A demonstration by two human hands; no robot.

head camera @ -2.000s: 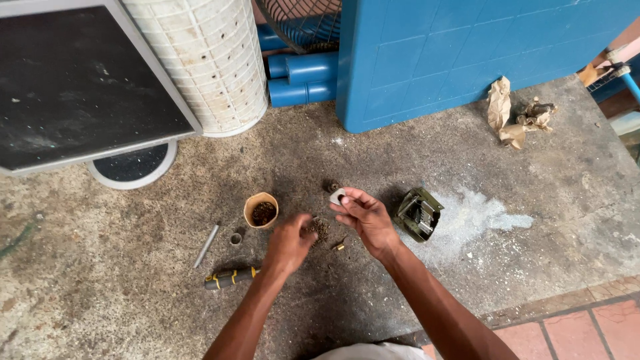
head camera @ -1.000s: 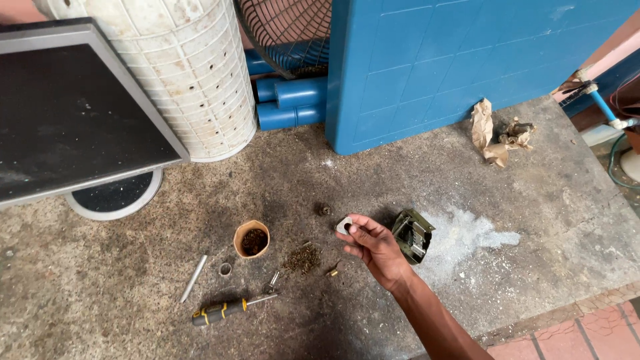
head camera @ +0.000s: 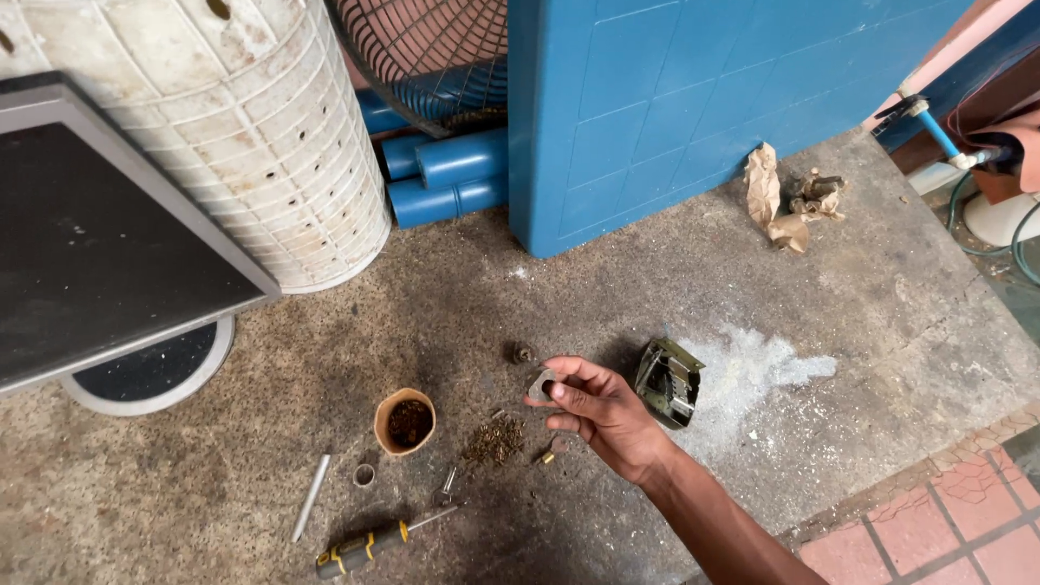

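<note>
My right hand (head camera: 605, 414) holds a small flat metal plate with a hole (head camera: 541, 385) between thumb and fingers. Just beyond it lies a small dark round metal part (head camera: 522, 352). A pile of small brass-coloured pieces (head camera: 496, 439) lies left of the hand, with a small brass cylinder (head camera: 547, 458) nearer it. Further left stand a paper cup with dark bits inside (head camera: 405, 421), a metal ring (head camera: 364, 475) and a pale rod (head camera: 310, 498). A screwdriver (head camera: 363, 549) lies below, near a small metal fitting (head camera: 445, 490). My left hand is out of view.
An open green metal case (head camera: 669, 383) stands right of my hand beside spilled white powder (head camera: 751, 382). Crumpled brown paper (head camera: 764, 191) lies at the back right. A blue panel (head camera: 691, 106), blue pipes (head camera: 463, 158), a white perforated cylinder (head camera: 268, 146) and a monitor (head camera: 106, 252) border the concrete surface.
My left hand, over the brass-coloured pile two seconds ago, has left the view, and the pile and screwdriver show fully. My right hand still holds the metal plate.
</note>
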